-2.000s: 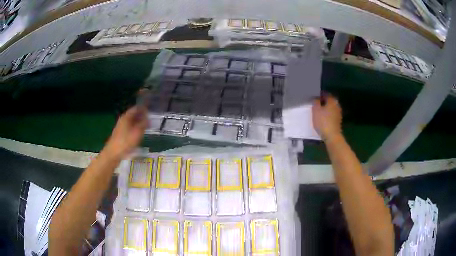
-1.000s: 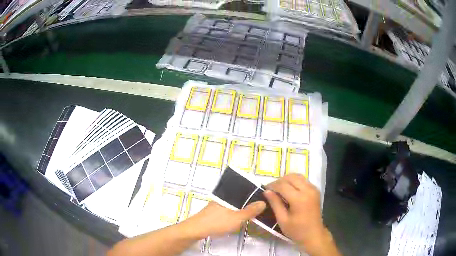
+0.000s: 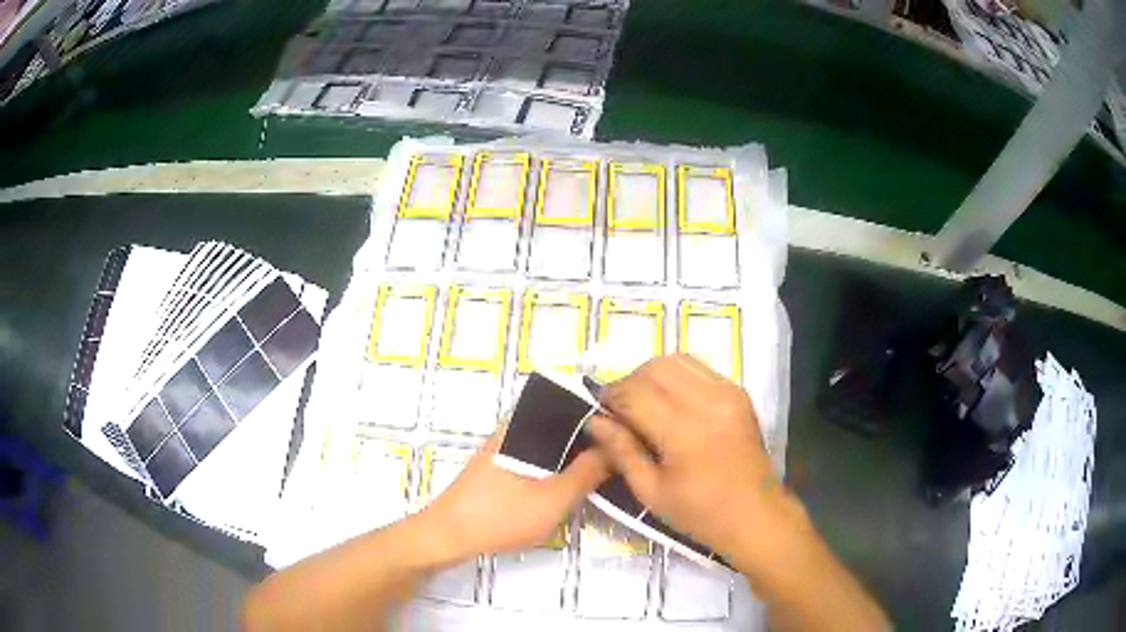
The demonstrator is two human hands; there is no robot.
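A white sticker strip with black squares (image 3: 543, 424) is held over the lower middle of the white blister tray (image 3: 775, 266). My left hand (image 3: 519, 494) grips the strip from the lower left, thumb on top. My right hand (image 3: 692, 438) is over the strip's middle, fingertips pinched at its upper edge by a small dark piece (image 3: 593, 388); whether that piece is separate from the strip is unclear. Yellow-edged frames (image 3: 637, 198) sit in rows in the tray pockets; the hands hide some pockets.
A fanned stack of sticker sheets (image 3: 222, 377) lies at left. A crumpled black film pile (image 3: 984, 383) and white backing sheets (image 3: 1031, 506) lie at right. Behind the tray, another tray of dark frames (image 3: 432, 105) rests on the green conveyor (image 3: 704, 99). A white post (image 3: 1031, 148) stands at upper right.
Two seconds ago my hands were apart at the far tray; one second ago both were on the strip. Since then my right fingers have shifted to its upper edge. The view has shifted.
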